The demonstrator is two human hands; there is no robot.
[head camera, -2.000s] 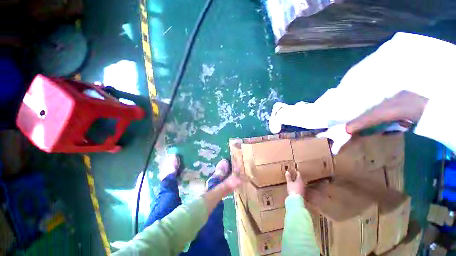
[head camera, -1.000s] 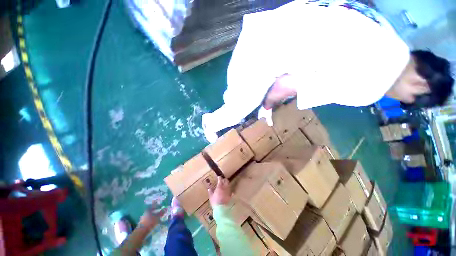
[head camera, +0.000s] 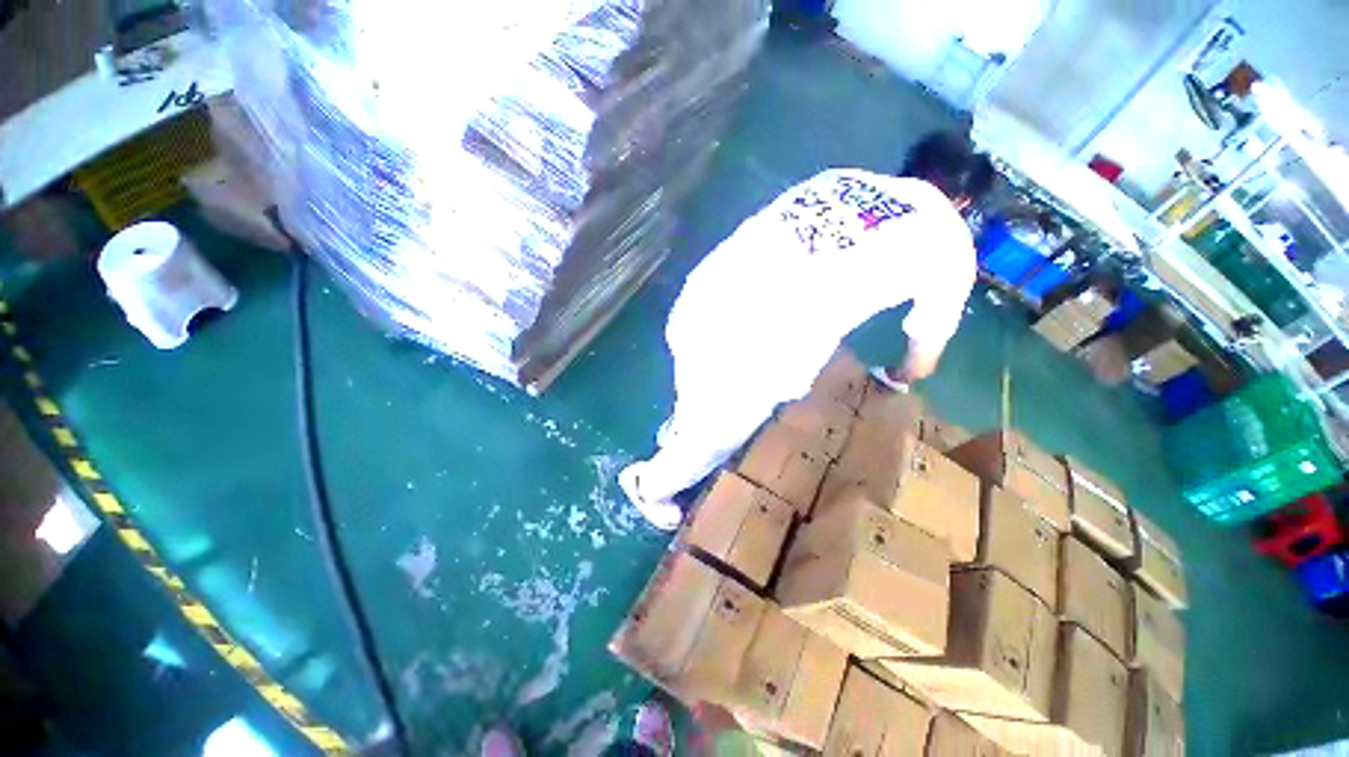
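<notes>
Closed brown cardboard cartons (head camera: 866,569) stand stacked in uneven layers in front of me, at the lower right. Small dark marks show on several of them. The nearest cartons (head camera: 688,629) form the left corner of the stack. A blurred reddish patch shows at the bottom edge beside the near cartons. It may be part of one of my hands, but I cannot make out fingers or which hand it is. No other part of my hands shows.
A person in white (head camera: 806,303) bends over the stack's far end. A film-wrapped pallet load (head camera: 444,163) stands beyond. A white stool (head camera: 160,281) and a dark cable (head camera: 318,473) are left. Green crates (head camera: 1250,444) and shelves (head camera: 1228,207) are right. My shoes show below.
The view has swung up and left, bringing in the wrapped load and white stool. The red stool and my forearms have left the picture. My hand no longer shows on the near carton.
</notes>
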